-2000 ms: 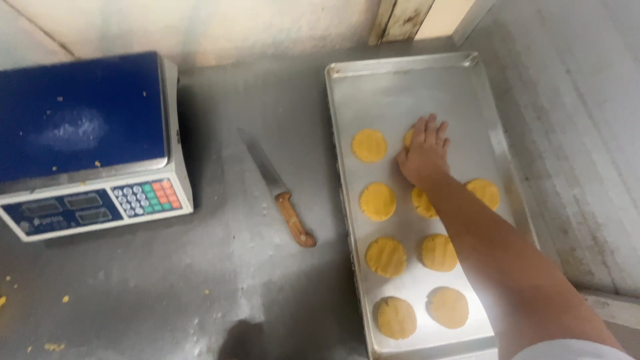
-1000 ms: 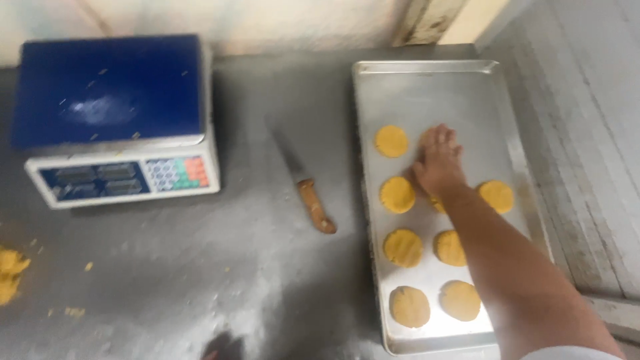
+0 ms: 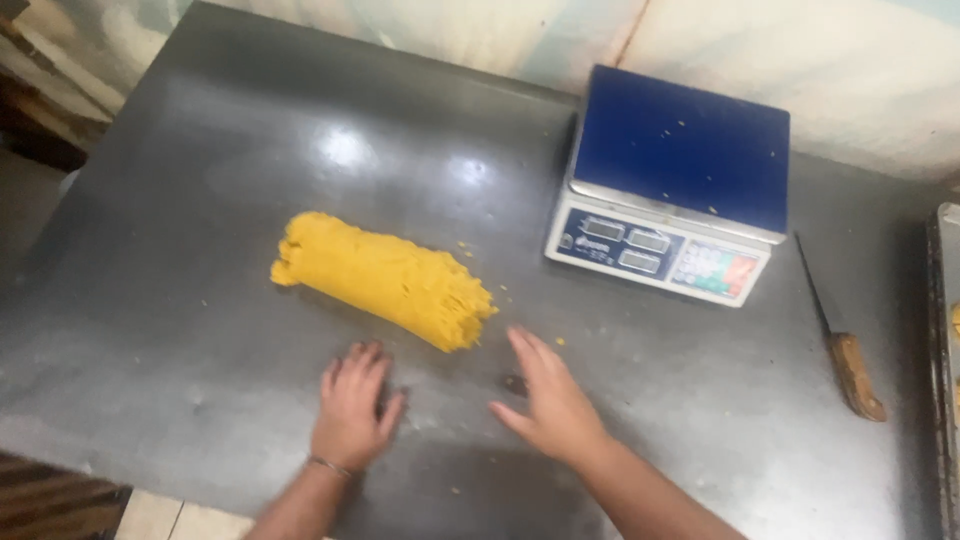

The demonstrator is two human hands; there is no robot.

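Note:
A thick log of yellow dough (image 3: 382, 281) lies on the grey metal table, its right end rough and crumbly. Below its middle is my left hand (image 3: 356, 409), empty, fingers spread, with a thin band at the wrist. My right hand (image 3: 551, 397) is just below and right of the dough's ragged end, empty, thumb apart from the fingers. Neither hand appears to touch the dough. Small yellow crumbs are scattered near the right end.
A digital scale (image 3: 667, 187) with a blue platform stands behind and right of my right hand. Farther right lies a knife with a wooden handle (image 3: 855, 379). The rim of a metal baking tray (image 3: 943, 360) shows at the right edge. A wall runs behind the table.
My right hand has left the yellow dough discs on the tray and is now beside the dough log. My left hand has come into view. The view has swung left.

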